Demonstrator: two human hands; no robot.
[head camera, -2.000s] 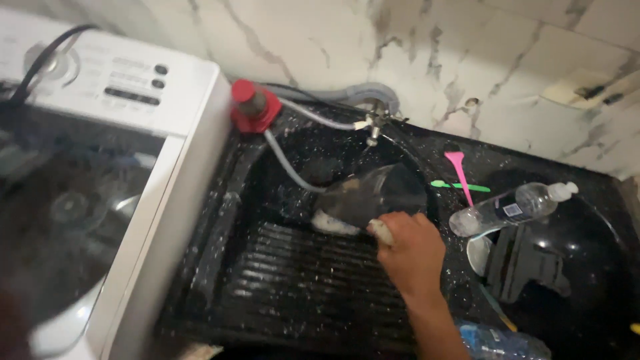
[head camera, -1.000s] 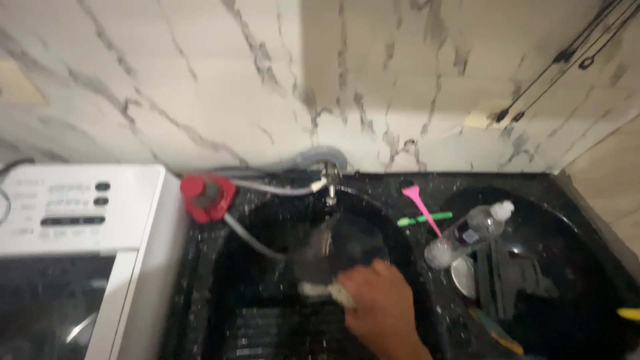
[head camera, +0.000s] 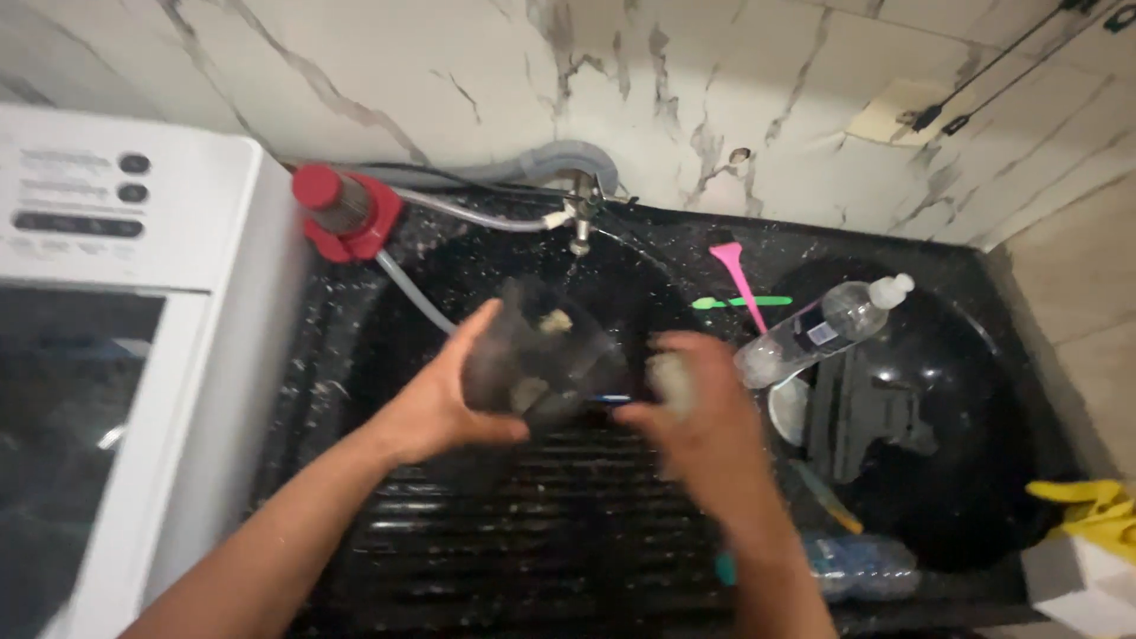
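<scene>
Over the ribbed black basin (head camera: 532, 541), my left hand (head camera: 453, 390) grips the left side of a dark translucent container (head camera: 550, 355), blurred, with pale suds or bits on its surface. My right hand (head camera: 701, 390) is to the right of the container, blurred by motion, its fingers curled around a pale object (head camera: 672, 383) that looks like a sponge or scrubber. Behind the container stands the metal tap (head camera: 581, 231); a thin trickle seems to fall from it. A clear hose (head camera: 417, 293) runs from a red device (head camera: 342, 213) down behind the container.
A white washing machine (head camera: 222, 355) stands at the left. To the right are a pink brush (head camera: 737, 275), a green toothbrush (head camera: 754, 302), a clear plastic bottle (head camera: 816, 333) and a dark plastic part (head camera: 870, 417) in the round basin. A second bottle (head camera: 861, 568) and yellow gloves (head camera: 1092, 515) lie nearer.
My left hand has come into view and holds the container. My right hand, earlier against the container with the pale object, is now apart from it on the right. The view has shifted.
</scene>
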